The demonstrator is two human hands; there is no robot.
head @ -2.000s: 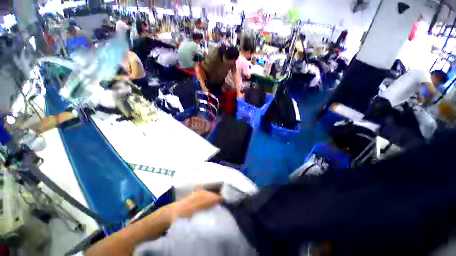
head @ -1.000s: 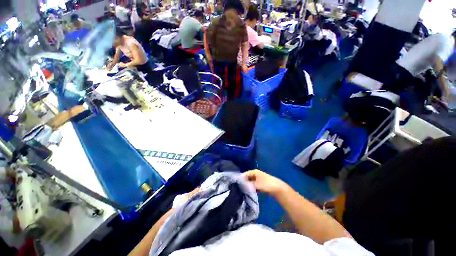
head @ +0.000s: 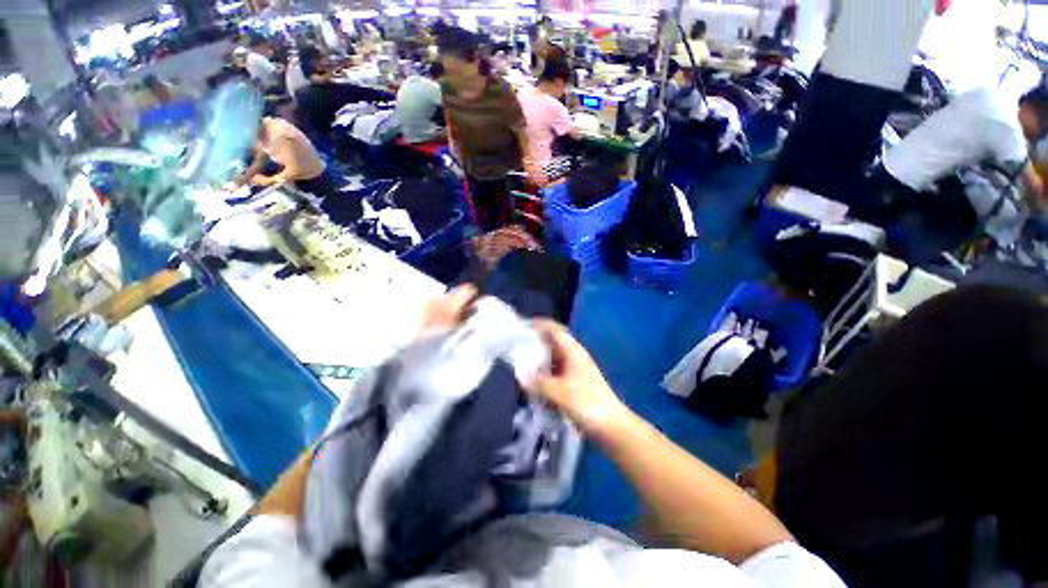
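A bunched grey, white and black garment (head: pixel 431 448) hangs in front of my chest, held up by both hands and blurred by motion. My left hand (head: pixel 451 308) grips its top edge; the forearm is mostly hidden behind the cloth. My right hand (head: pixel 561 365) grips the upper right edge, fingers closed on the light cloth. A white patch with dark marks shows on the garment's right side. The lower part of the garment lies against my white top.
A white sewing table (head: pixel 322 304) with a blue centre trough (head: pixel 236 373) stands at left, with a sewing machine (head: pixel 69 482) near. Blue crates (head: pixel 588 218) stand ahead. Another blue crate (head: pixel 772 327) and white rack (head: pixel 856 310) are at right. A large black shape (head: pixel 919 436) fills the lower right. People work beyond.
Both hands have raised the garment from low near my lap, and it now covers the table's near corner. The standing person ahead has straightened up since the oldest frame.
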